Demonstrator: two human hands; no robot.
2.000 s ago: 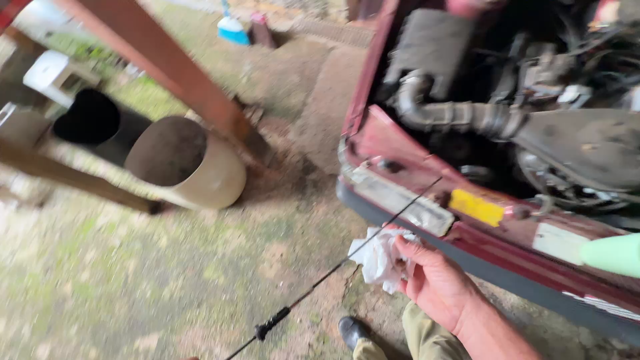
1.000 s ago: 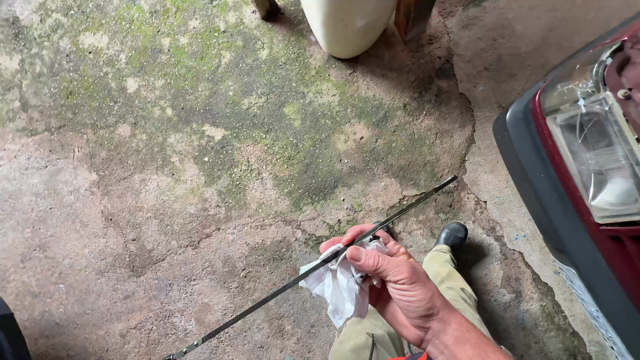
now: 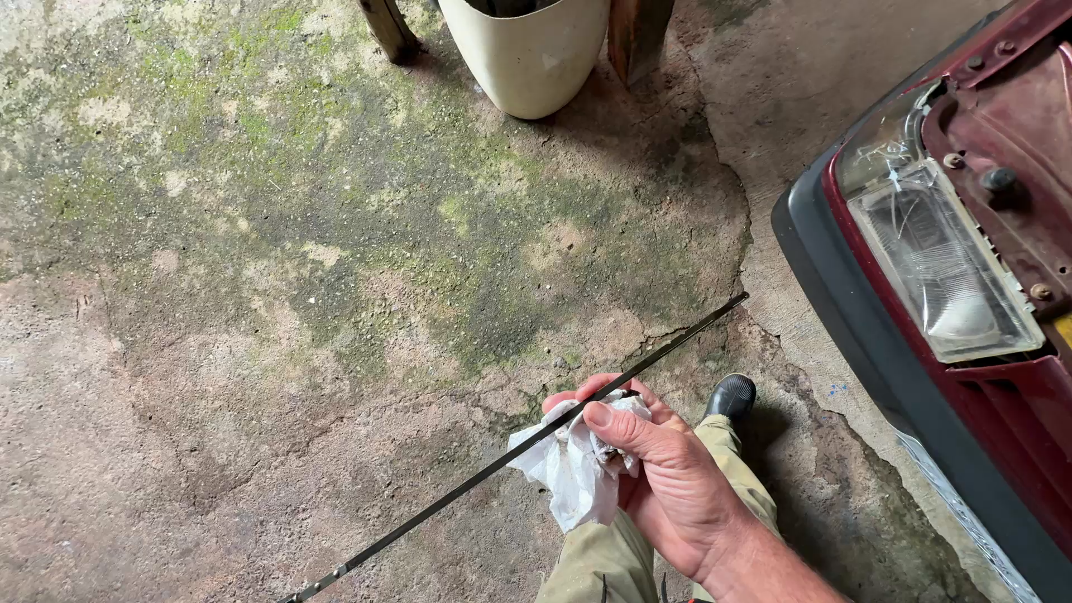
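My right hand is closed around a crumpled white paper towel with dark smudges. Across the towel lies a long, thin, dark metal oil dipstick, with the thumb and fingers against it. One end of the dipstick reaches up to the right over the concrete floor; the other runs down to the bottom edge of the view, where small bumps show on it. My left hand is out of the frame.
At the right stands a dark red car with its headlight and black bumper. A cream-coloured bin stands between wooden posts at the top. Below are my legs and a dark boot.
The view has swung down and away from the engine bay to the floor and headlight. The dipstick and towel have stayed in my right hand.
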